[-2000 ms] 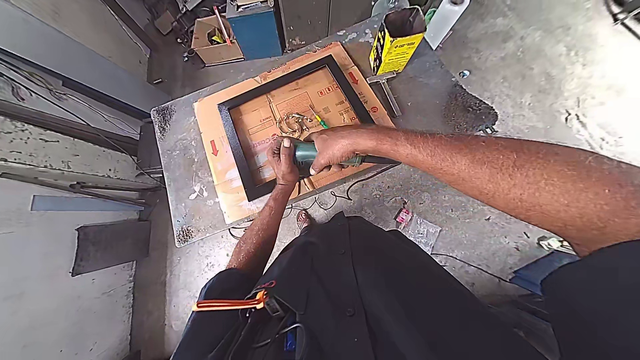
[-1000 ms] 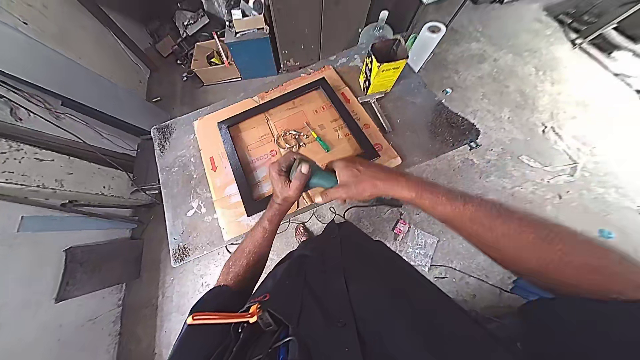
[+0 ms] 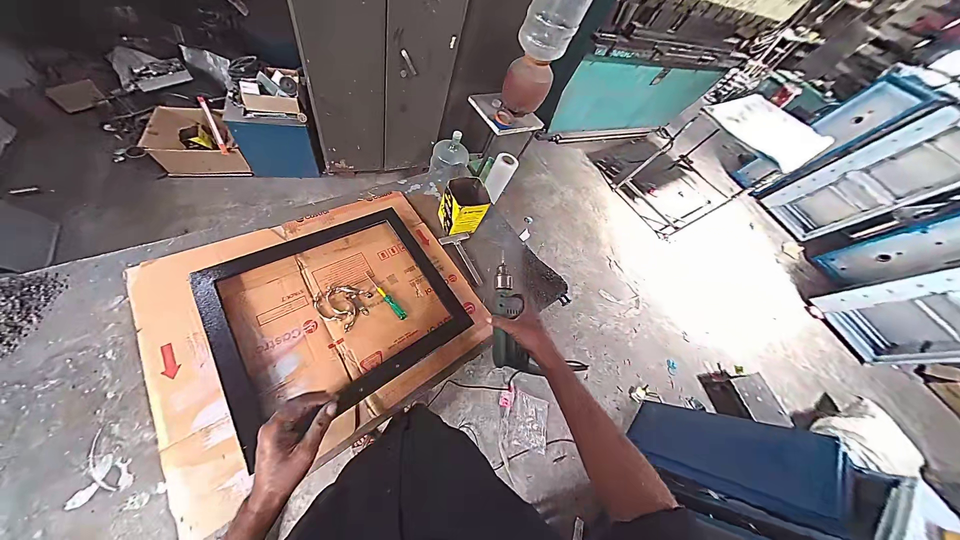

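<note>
A black rectangular frame (image 3: 409,358) lies on a flattened cardboard box (image 3: 150,315) on the workbench. My left hand (image 3: 289,435) is at its near edge, thumb on top; the fingers are partly hidden. Off the right side of the cardboard, my right hand (image 3: 521,330) grips a dark green power drill (image 3: 504,345), its chuck and bit pointing away from me. Inside the frame's opening lie metal hardware pieces (image 3: 341,306) and a screwdriver with a green handle (image 3: 394,304).
A hammer (image 3: 465,262) and a yellow-black container (image 3: 463,210) stand or lie past the cardboard's right edge, near a white roll (image 3: 501,174). The drill's cord and a clear plastic bag (image 3: 531,420) are below. Blue cabinets (image 3: 727,450) stand at the right.
Both hands were together on the drill over the frame's near side. Now my right hand holds it off to the right, and my left hand is on the frame. The view has swung right.
</note>
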